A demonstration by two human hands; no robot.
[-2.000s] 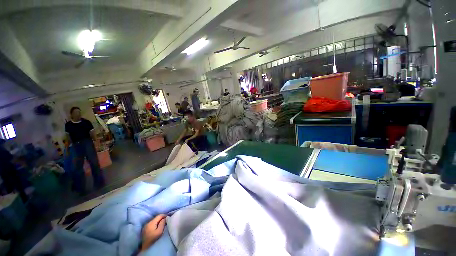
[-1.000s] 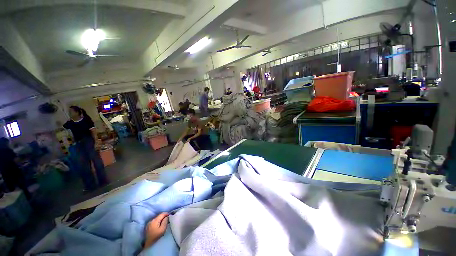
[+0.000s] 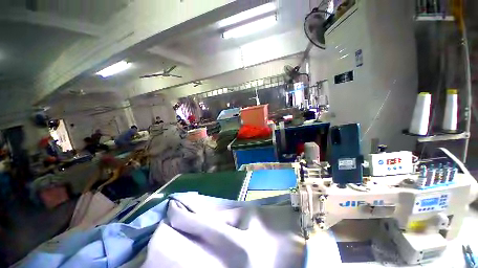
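A large cloth, light blue [image 3: 107, 242] on the left and grey-lilac [image 3: 209, 235] on the right, lies in folds in front of me. Its right end reaches the needle area of the white industrial sewing machine [image 3: 361, 201]. The presser foot area [image 3: 313, 227] is small and blurred, so I cannot tell whether the cloth lies under the foot. Neither my left hand nor my right hand is in the picture.
A green surface [image 3: 202, 189] and a blue panel [image 3: 271, 179] lie behind the cloth. A dark phone-like slab [image 3: 346, 154] stands above the machine head. Two white thread cones [image 3: 421, 113] stand at back right. A slim blue tool [image 3: 470, 256] lies right of the machine.
The view has turned right, so the cloth and machine head sit further left and the whole machine shows. My left hand, earlier on the light blue cloth, is out of the picture.
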